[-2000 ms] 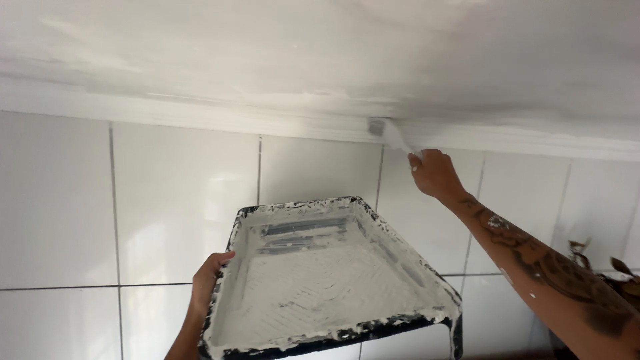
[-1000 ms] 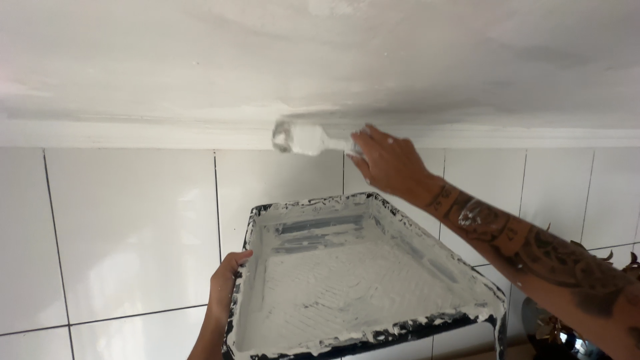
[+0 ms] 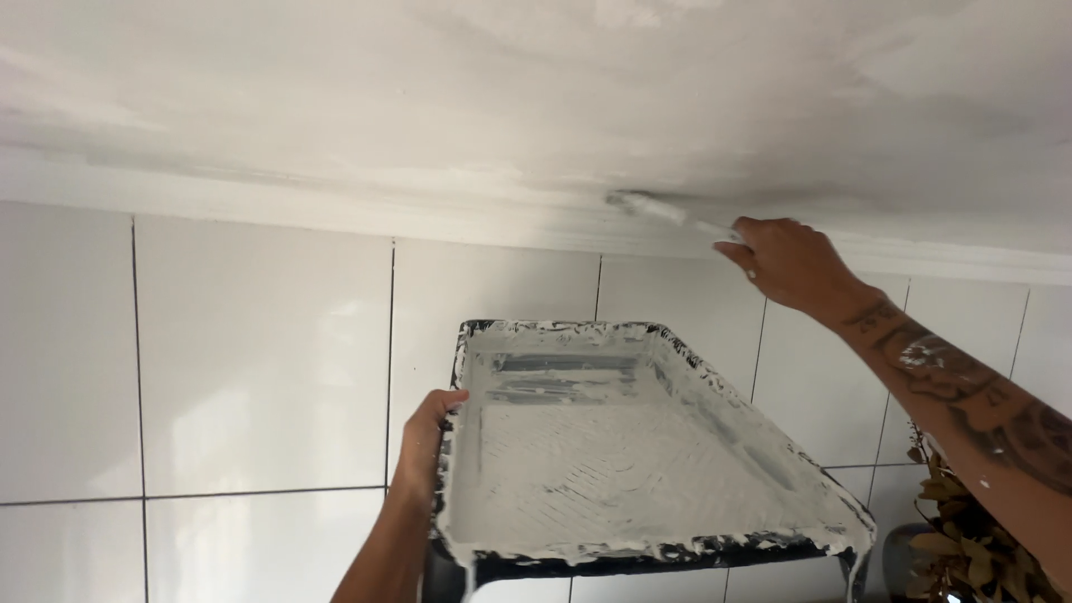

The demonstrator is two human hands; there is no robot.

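My right hand point(image 3: 791, 260) grips the handle of a paint-covered paintbrush point(image 3: 657, 208). The bristles point left and meet the ceiling point(image 3: 536, 109) just above the white cornice moulding point(image 3: 335, 213). Below, my left hand point(image 3: 431, 427) holds the left rim of a black paint tray point(image 3: 687, 548), thumb over the edge and the other fingers mostly hidden. White paint coats the tray's inside and rim, with darker streaks near its far end. Flecks of paint mark my right hand and forearm.
White wall tiles point(image 3: 268, 360) with dark joints run beneath the cornice. At the lower right, partly behind my right forearm, stands a plant point(image 3: 963, 536) with brownish leaves, beside a rounded, glassy object point(image 3: 904, 557). The ceiling shows uneven, patchy paint.
The brush and my right hand have moved along the ceiling edge, left and then back right relative to the tray. My left hand keeps its hold on the tray. The view has shifted somewhat.
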